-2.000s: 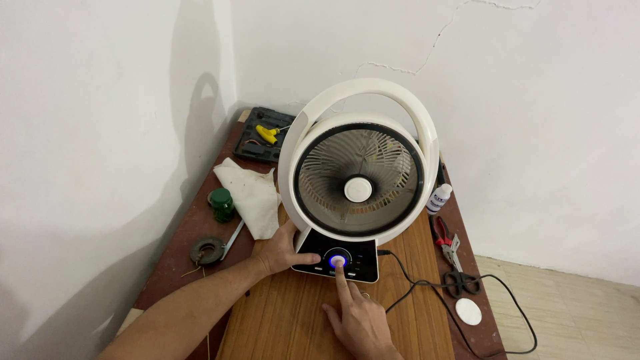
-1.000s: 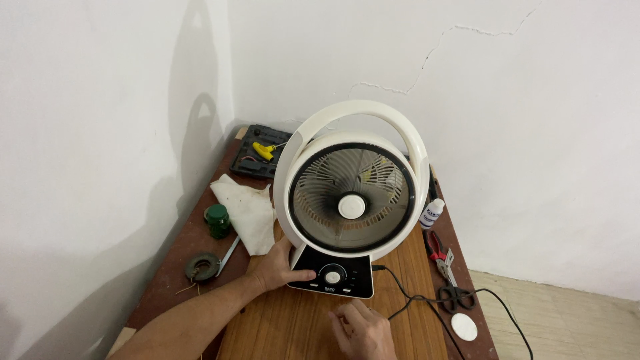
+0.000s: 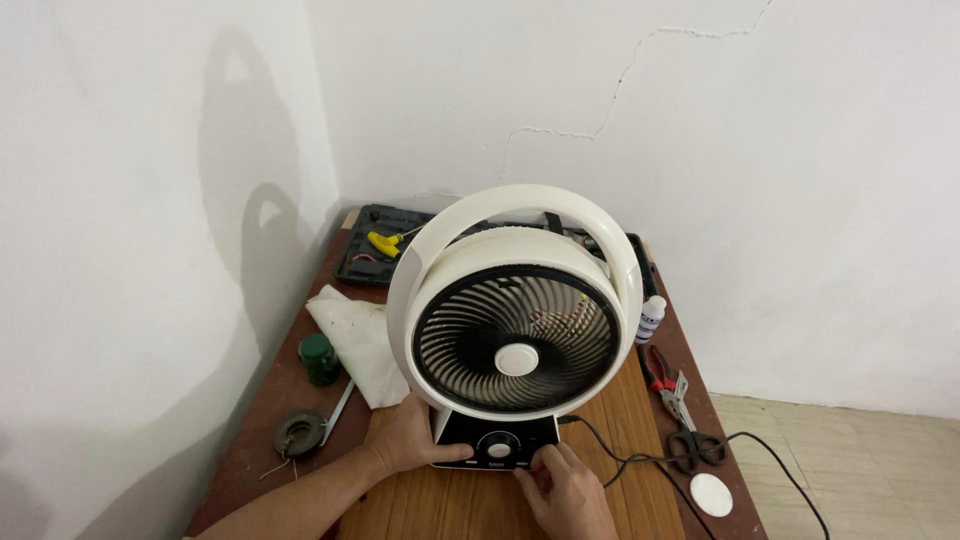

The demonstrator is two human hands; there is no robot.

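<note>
A white portable fan [image 3: 517, 360] with a round carry handle stands upright on a wooden board [image 3: 427, 502]. Its black control panel [image 3: 484, 431] has a white knob [image 3: 499, 450], which is not lit. My left hand [image 3: 412, 439] grips the left side of the fan's base, thumb on the panel's front. At the panel's lower right corner, the fingertips of my right hand [image 3: 562, 480] touch the edge. A black cable [image 3: 592, 431] is plugged into the right side of the base.
Left of the fan lie a white cloth [image 3: 364, 345], a green-lidded jar [image 3: 319, 360] and a tape roll [image 3: 300, 433]. Behind is a tool case [image 3: 367, 266] with a yellow-handled tool [image 3: 385, 244]. At right are a white bottle [image 3: 650, 320], red-handled pliers [image 3: 658, 369], black-handled scissors [image 3: 694, 446] and a white disc [image 3: 711, 495].
The knob's blue light, lit two seconds ago, is off. My right hand has moved from the knob to the panel's lower right corner. My left hand stays at the base.
</note>
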